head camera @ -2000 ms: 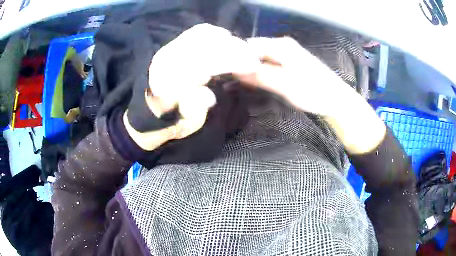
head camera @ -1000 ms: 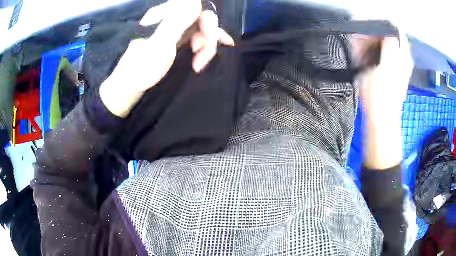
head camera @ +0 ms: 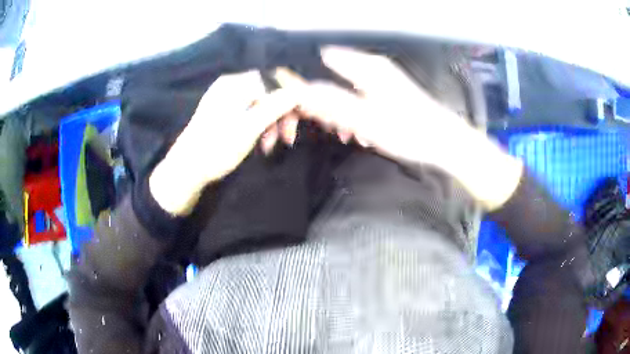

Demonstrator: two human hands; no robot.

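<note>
A large black garment piece (head camera: 255,200) lies over my lap and the grey checked apron (head camera: 387,290), and reaches up to the table edge. My left hand (head camera: 235,124) is over its upper part, fingers bent down onto the black cloth. My right hand (head camera: 387,110) meets my left hand at the centre, its fingertips also on the black cloth. Both hands are washed out and blurred. The cloth between the fingers is hard to make out.
The white table edge (head camera: 311,21) curves across the top. A blue crate (head camera: 72,152) and a red object (head camera: 44,193) stand at left. A blue grid crate (head camera: 573,159) is at right, with a shiny black bundle (head camera: 608,242) beside it.
My right hand has come in from the right, where it held a black strip stretched out, and now meets my left hand. My left hand has lowered slightly. The view has shifted and blurred.
</note>
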